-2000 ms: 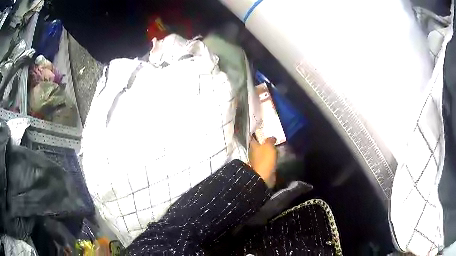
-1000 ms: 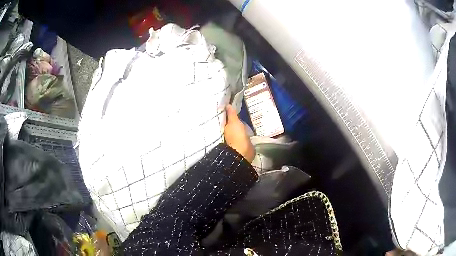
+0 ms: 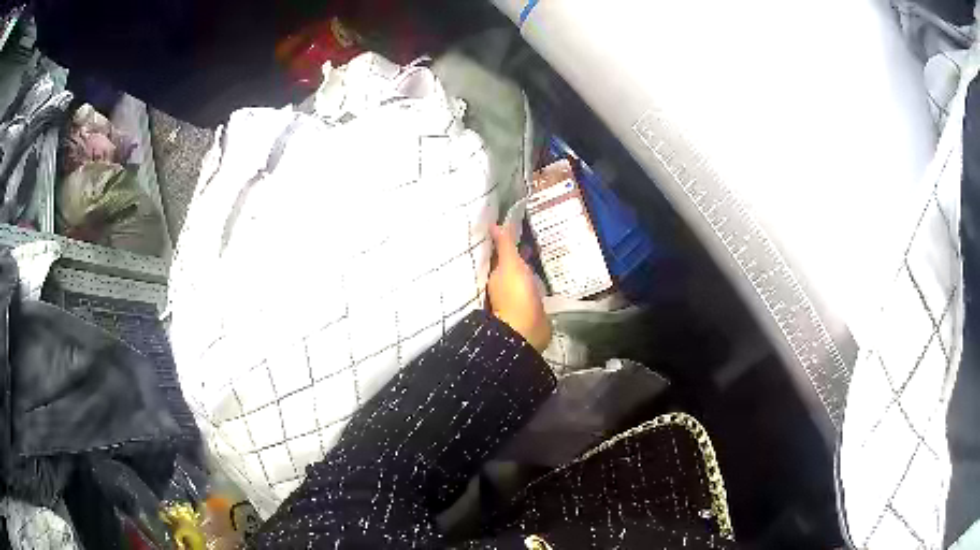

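A bulky bundle of white quilted lining [image 3: 322,258] with dark grid stitch lines hangs left of the table. My left hand [image 3: 518,292], in a dark flecked sleeve, holds the bundle's right edge with the thumb on top; its other fingers are hidden by the cloth. A phone or printed card [image 3: 567,239], pale with lines and a brown top, lies just right of the hand, not touched by it. A grey-green fabric strip [image 3: 496,134] runs along the bundle's upper right. My right hand is not in view.
White machine table [image 3: 752,129] with a ruler strip along its edge, upper right. More quilted lining [image 3: 908,397] hangs over it at far right. Blue tray [image 3: 623,239] beside the phone. Dark cloth [image 3: 91,387] and a metal rail [image 3: 107,277] at left. Red item [image 3: 312,52] at top.
My left hand has moved left from beside the phone or card onto the bundle's edge. The phone or card shows more fully. Little differs from one second ago.
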